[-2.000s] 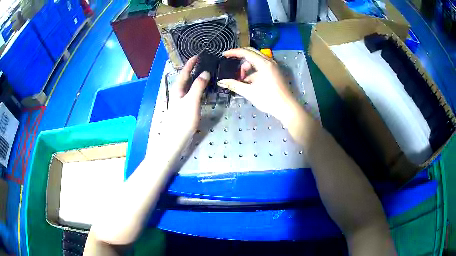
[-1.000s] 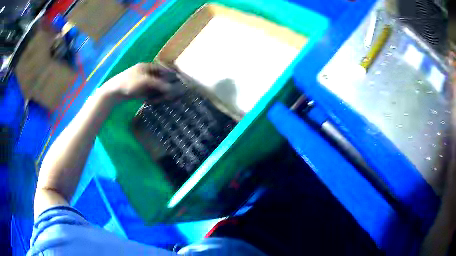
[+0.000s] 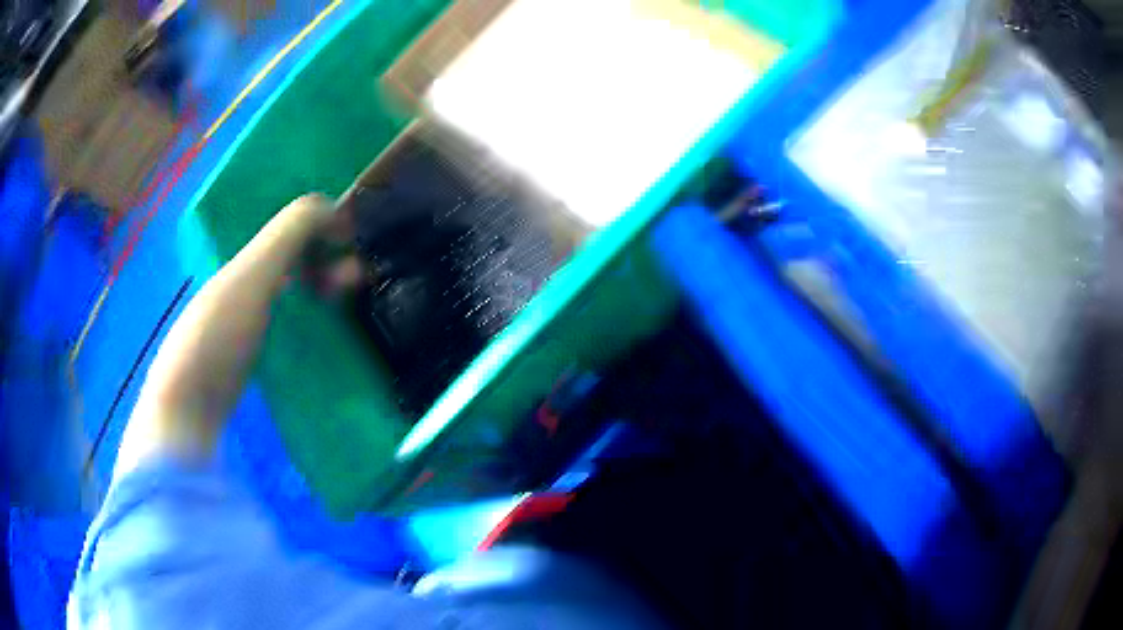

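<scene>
The picture is strongly blurred. My left hand [image 3: 323, 244] is at the left side of the green bin [image 3: 289, 369], beside the dark rows of stacked adapters [image 3: 456, 252]. Its fingers are smeared and dark, and I cannot tell whether they hold anything. The adapters show shiny pins and lie next to the shallow cardboard tray [image 3: 415, 76] with its white bottom, in the same bin. My right hand is not in view; only a blurred part of what looks like the right forearm shows at the lower right edge.
The blue bench edge [image 3: 850, 431] runs diagonally right of the bin. On the bench lies the silver plate [image 3: 961, 265] with a slim yellow stick [image 3: 958, 89]. Brown cartons [image 3: 111, 135] stand on the blue floor at upper left. My blue sleeve fills the lower left.
The view has swung from the bench to the left bin. My left hand left the fixture area, reached over the stacked adapters, and has since moved to their left edge. My right hand left the view.
</scene>
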